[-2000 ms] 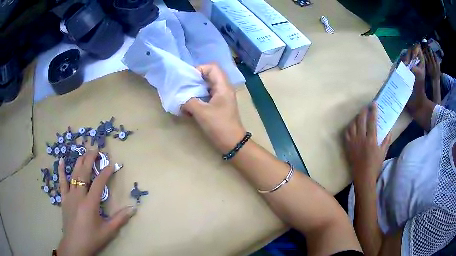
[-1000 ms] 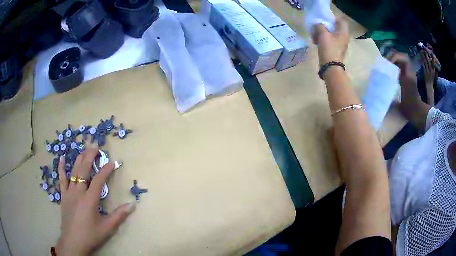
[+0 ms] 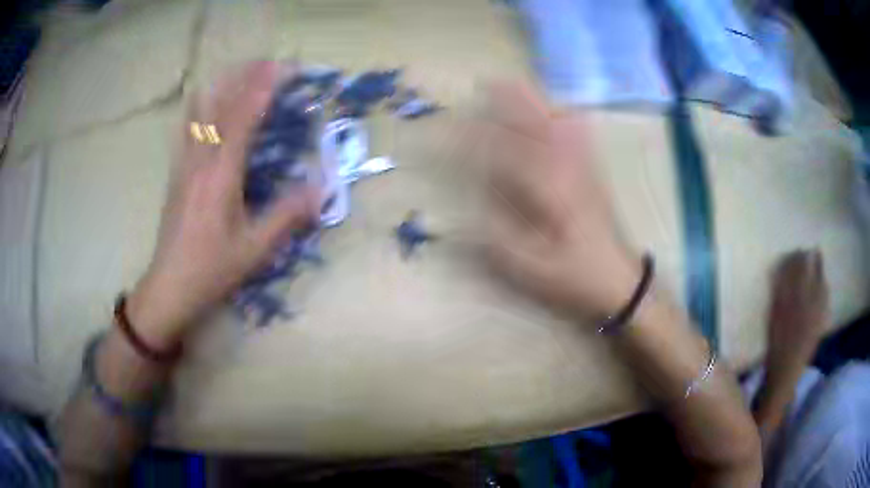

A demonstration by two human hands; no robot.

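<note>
The frame is badly blurred. A cluster of small dark grey hubs (image 3: 277,162) lies on the tan paper left of centre. A white coiled cable (image 3: 343,162) lies at the cluster's right side. One single hub (image 3: 412,234) lies apart, right of the cluster. My left hand (image 3: 224,195) is over the cluster's left edge, thumb apart from the fingers, with nothing seen in it. My right hand (image 3: 544,181) is right of the cluster, above the paper; blur hides its fingers and whether it holds anything.
White sleeves (image 3: 606,52) lie at the back right, with a blurred retail box (image 3: 730,67) beside them. A dark green strip (image 3: 696,229) runs along the bench at right. Another person's hand (image 3: 799,300) rests at the right edge.
My right hand has come back from the far right, and the white thing once in it is not visible now. My left hand has shifted off the cable. The view has swung down and left.
</note>
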